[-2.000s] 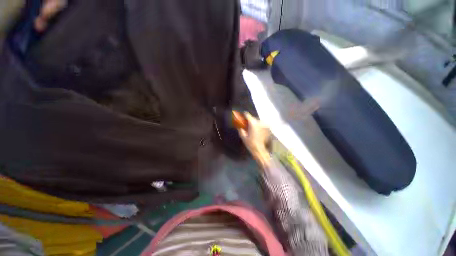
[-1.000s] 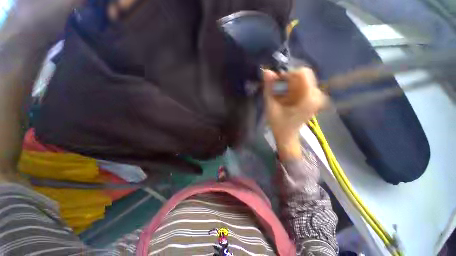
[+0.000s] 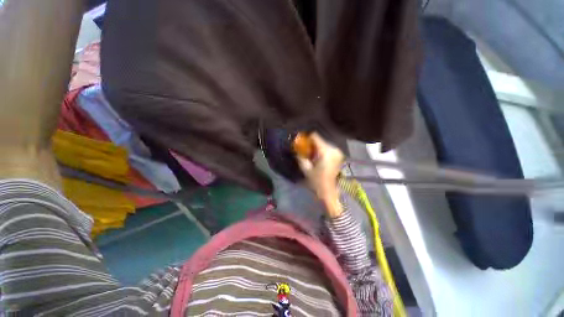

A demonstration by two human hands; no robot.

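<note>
The dark brown garment (image 3: pixel 216 68) hangs across the upper middle, with folds falling toward the right. My right hand (image 3: pixel 321 167) is closed on the orange-brown handle of the steam iron (image 3: pixel 303 145). The iron's dark body is at the garment's lower edge, partly blurred and hard to separate from the cloth. My left forearm (image 3: pixel 34 86) rises large along the left side and leaves the frame at the top; my left hand is out of view.
The navy padded sleeve buck (image 3: pixel 479 155) stands over the white table (image 3: pixel 532 148) at right. Blurred grey cables cross it. A yellow hose (image 3: pixel 374 229) runs beside my right sleeve. Mustard garments (image 3: pixel 93 161), with red, blue and pink ones, hang at left above the green floor (image 3: pixel 154 232).
The brown garment has shifted and swung right, now partly in front of the table. The iron has moved lower and left from a second ago. The left hand's fingers, visible before, have left the view.
</note>
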